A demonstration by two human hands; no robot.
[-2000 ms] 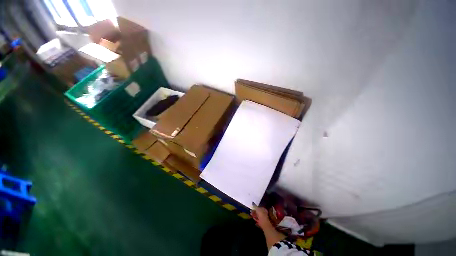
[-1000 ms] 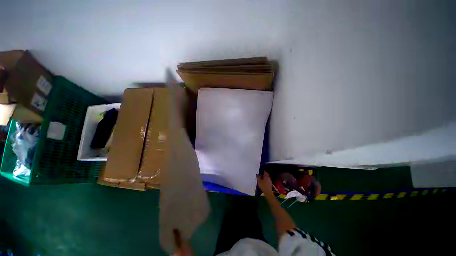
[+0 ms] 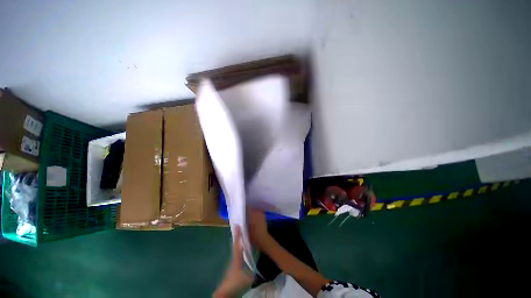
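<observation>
A thin white sheet [image 3: 224,148] stands steeply tilted and blurred above a blue bin. My left hand [image 3: 234,273] holds its near edge. My right hand [image 3: 256,224] is beside it, blurred, at the near edge of the sheets; its fingers are partly hidden and I cannot tell its grip. More white sheet [image 3: 285,177] shows behind, over the blue bin [image 3: 307,157], with a raised, blurred part near its far end.
A closed brown carton [image 3: 183,169] is left of the bin. Further left are a white box [image 3: 96,174] with dark contents and a green crate [image 3: 73,174]. Flattened cardboard [image 3: 250,71] leans on the wall. Red items [image 3: 346,198] lie right, by yellow-black floor tape [image 3: 436,198].
The tilted sheet in my left hand has moved right, from over the carton to over the bin. My right hand has moved left from the bin's right corner toward my left hand.
</observation>
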